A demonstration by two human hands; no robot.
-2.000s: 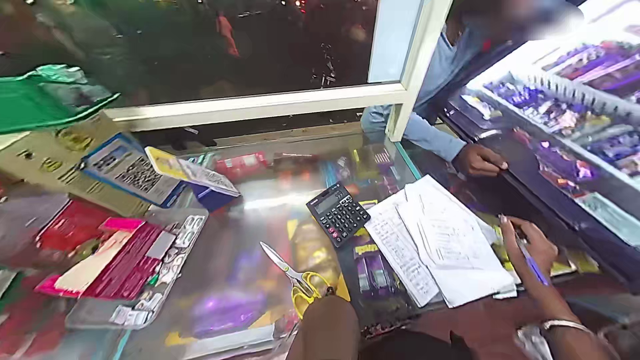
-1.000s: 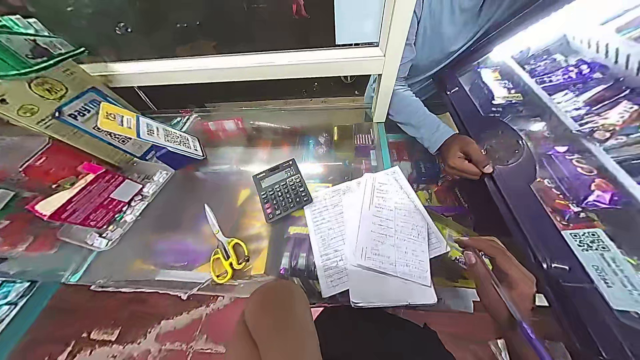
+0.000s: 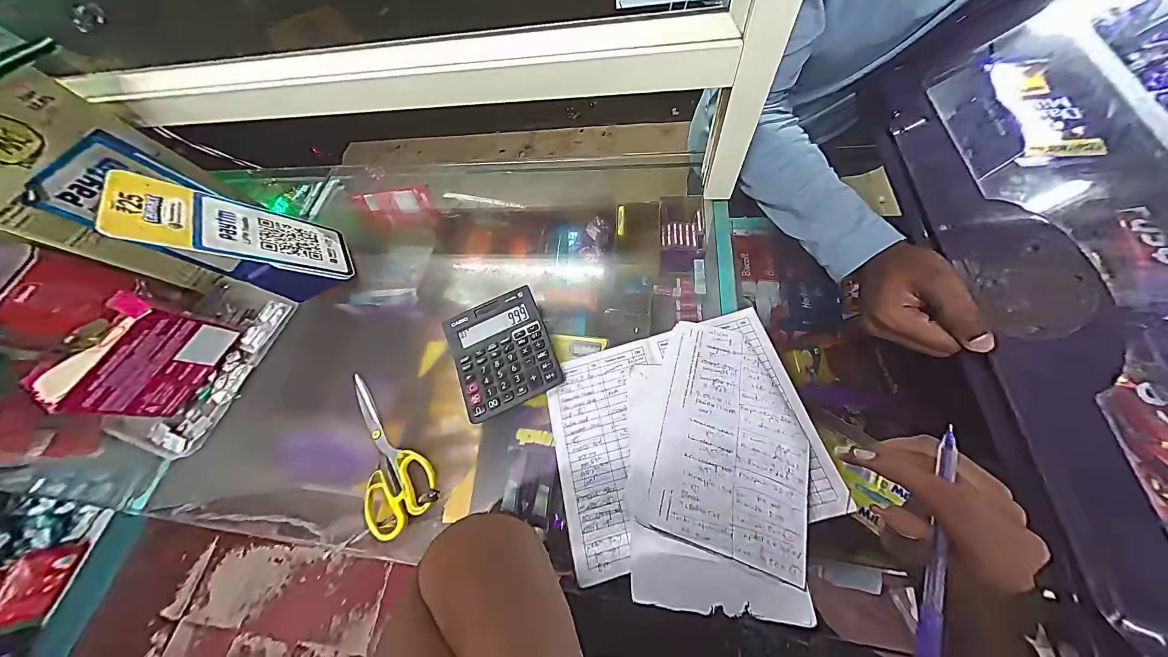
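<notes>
My right hand is at the lower right, holding a purple pen with its tip pointing up. Just left of it, handwritten sheets of paper lie overlapped on the glass counter; the lowest sheet has a torn bottom edge. A black Casio calculator sits left of the papers. Yellow-handled scissors lie further left with their blades together, pointing up and away. A bare bent limb, possibly my left arm, shows at the bottom middle; my left hand cannot be seen.
Another person's hand rests by the dark frame of a display case at right. A white window frame crosses the back. At left are a payment-code stand, a carton and a tray with a maroon packet.
The view has shifted and come closer to the counter. My right hand keeps the pen, which now points upward beside the papers. The other person's hand stays near the case edge.
</notes>
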